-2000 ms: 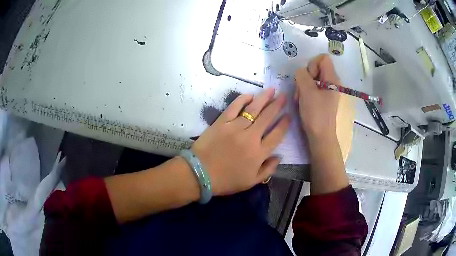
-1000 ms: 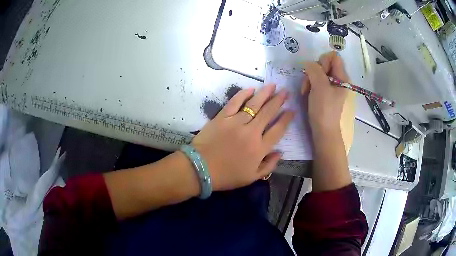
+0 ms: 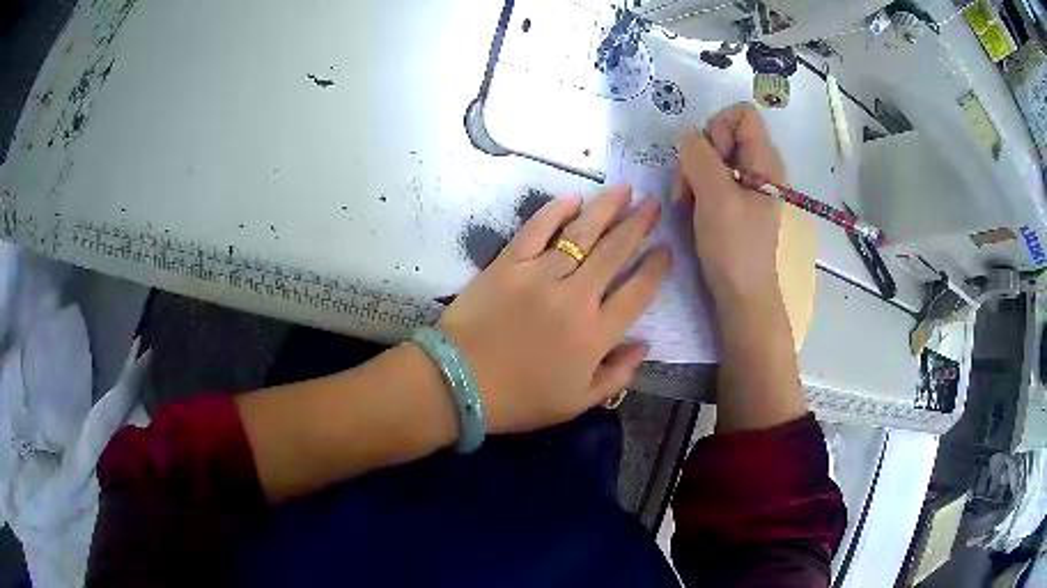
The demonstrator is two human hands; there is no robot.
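Note:
The notebook [image 3: 682, 319] lies open on the machine table, with a lined white page and a tan cover showing at its right. My left hand [image 3: 563, 310] lies flat on the page's left part, fingers spread, holding nothing. My right hand [image 3: 735, 213] grips a thin red-patterned pencil or pen [image 3: 809, 204] over the upper part of the page. Its tip is hidden by my fingers. Small dark writing shows near the top of the page.
The presser foot and needle area [image 3: 623, 57] is just above the notebook. A bobbin [image 3: 668, 97] and a ribbed knob [image 3: 772, 90] sit near it. Dark snips [image 3: 875, 264] lie right of my right hand. White fabric [image 3: 52, 425] hangs at the lower left.
My right hand moved right with the pencil or pen, then back left and slightly up the page. My left hand has stayed nearly still on the page.

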